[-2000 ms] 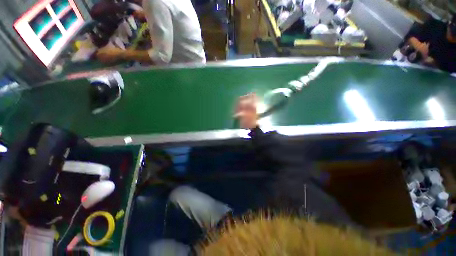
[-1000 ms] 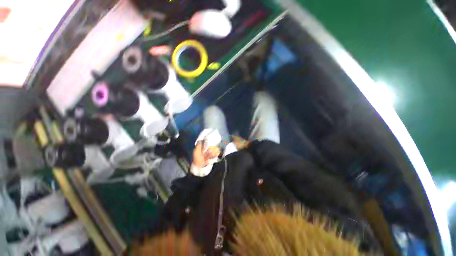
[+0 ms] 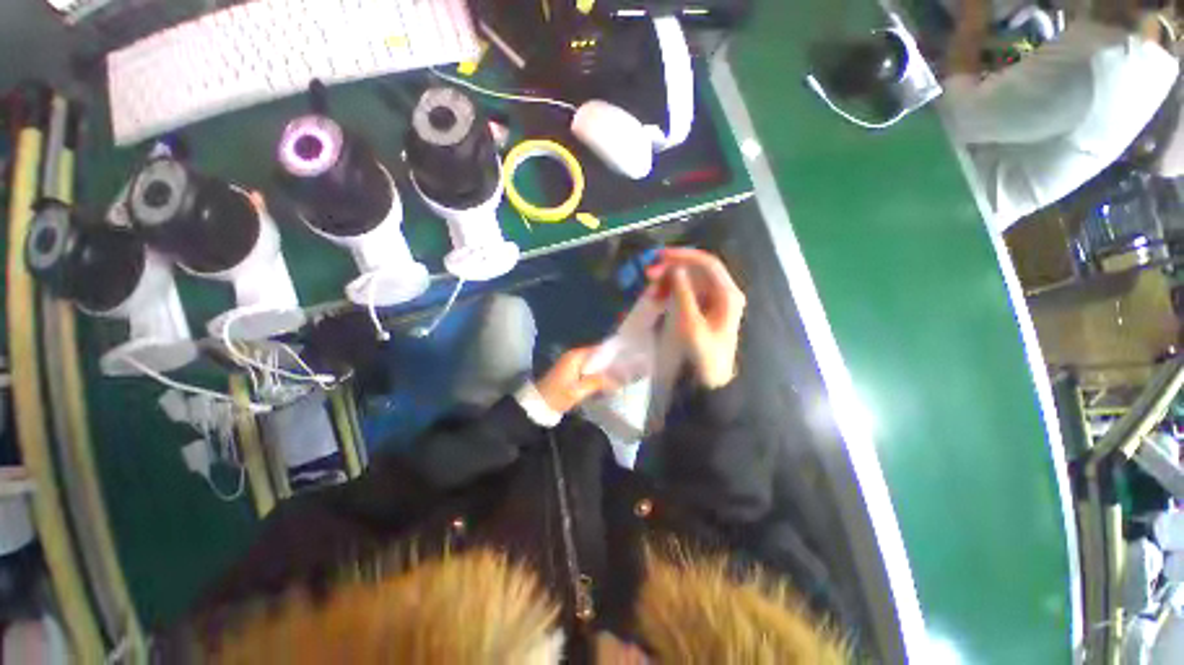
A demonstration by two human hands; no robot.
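My left hand (image 3: 571, 379) holds a crumpled white label strip (image 3: 630, 357) in front of my jacket. My right hand (image 3: 705, 312) is raised to the right of it, fingertips pinched on the strip's upper part. The strip spans between both hands, and its lower end hangs toward my jacket. Its print is too blurred to read. Several white-and-black security cameras stand in a row on the green bench, one (image 3: 461, 182) nearest the tape roll and another (image 3: 340, 195) with a pinkish lens ring. Their white cords hang over the bench edge.
A white keyboard (image 3: 292, 59), yellow tape roll (image 3: 543, 181), white mouse (image 3: 613, 138) and black printer (image 3: 584, 52) lie on the bench. The green conveyor belt (image 3: 896, 312) runs at right, with a camera (image 3: 873, 68) on it. Another person's sleeve (image 3: 1065, 117) is beyond.
My right hand was over the belt at a curled white strip. Then both hands held it bunched low in front of me. Now it is spread between them, and my right hand is higher.
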